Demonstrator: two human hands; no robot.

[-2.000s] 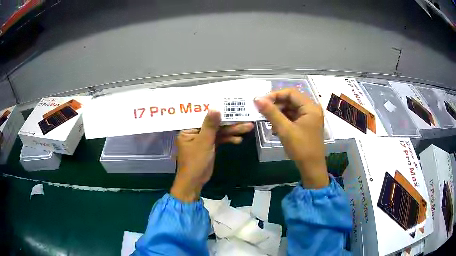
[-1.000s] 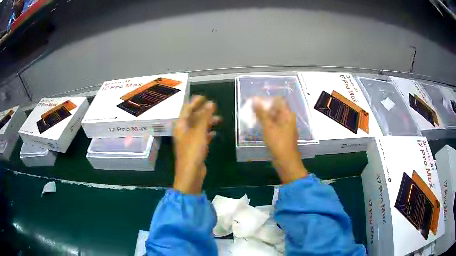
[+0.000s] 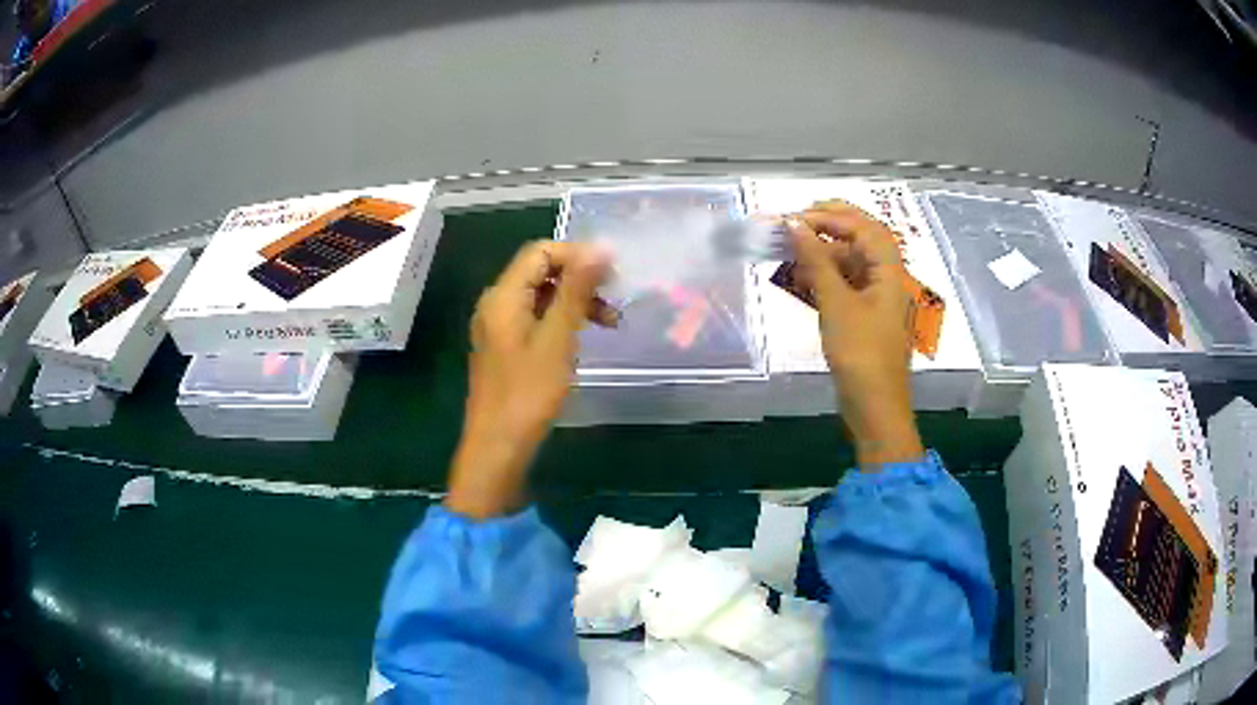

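A blurred white strip (image 3: 669, 259) stretches between my two hands, above an inner box with a clear cover (image 3: 662, 342). Its right part, a barcode label (image 3: 749, 240), shows grey-black print. My left hand (image 3: 535, 310) pinches the strip's left end with thumb and fingertips. My right hand (image 3: 851, 282) pinches the label end, in front of an outer box (image 3: 827, 355) with an orange and black picture. Whether label and backing are still joined is too blurred to tell.
Outer boxes rest on inner boxes at left (image 3: 297, 269) (image 3: 110, 296). More boxes line the right, with a larger outer box (image 3: 1103, 551) nearer me. Torn backing paper (image 3: 689, 599) lies heaped between my forearms. A grey rail runs behind.
Both hands have left the "Pro Max" box, which now sits at left on an inner box. The row has shifted left. My hands now hold the white strip between them.
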